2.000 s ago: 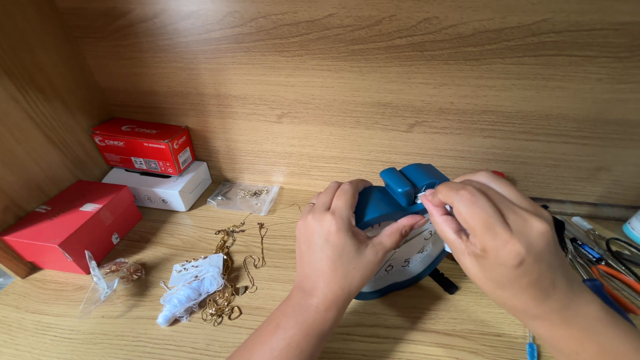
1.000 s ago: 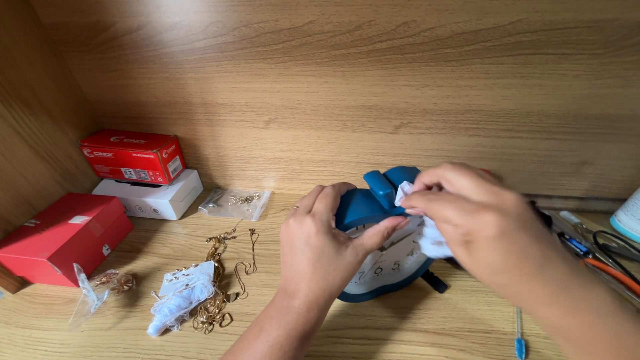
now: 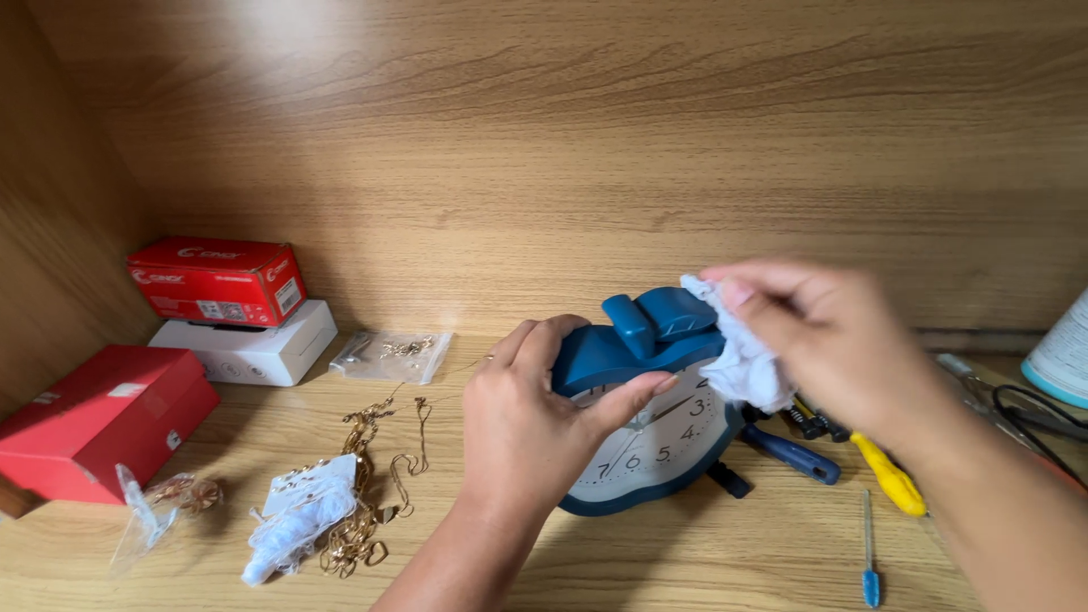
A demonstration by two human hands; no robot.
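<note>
A blue twin-bell-shaped alarm clock (image 3: 633,429) with a white numbered dial stands tilted on the wooden surface. My left hand (image 3: 544,408) grips its left side, thumb across the front rim and fingers behind the top. My right hand (image 3: 816,340) pinches a crumpled white cloth (image 3: 748,365) at the clock's upper right edge, covering part of the dial near the numeral 2. The cloth hangs down from my fingertips. Part of the dial is hidden behind my left thumb.
At left, a red box (image 3: 102,416) stands beside another red box (image 3: 212,280) on a white box (image 3: 255,344). Nearby are a zip bag (image 3: 391,357), gold chains (image 3: 357,510) and white thread (image 3: 297,527). A blue handle (image 3: 790,455), yellow screwdriver (image 3: 888,476) and small brush (image 3: 869,578) lie right.
The white cloth has come away from beside the central top button to the clock's right edge, with my right hand moving right. My left hand keeps its hold on the clock.
</note>
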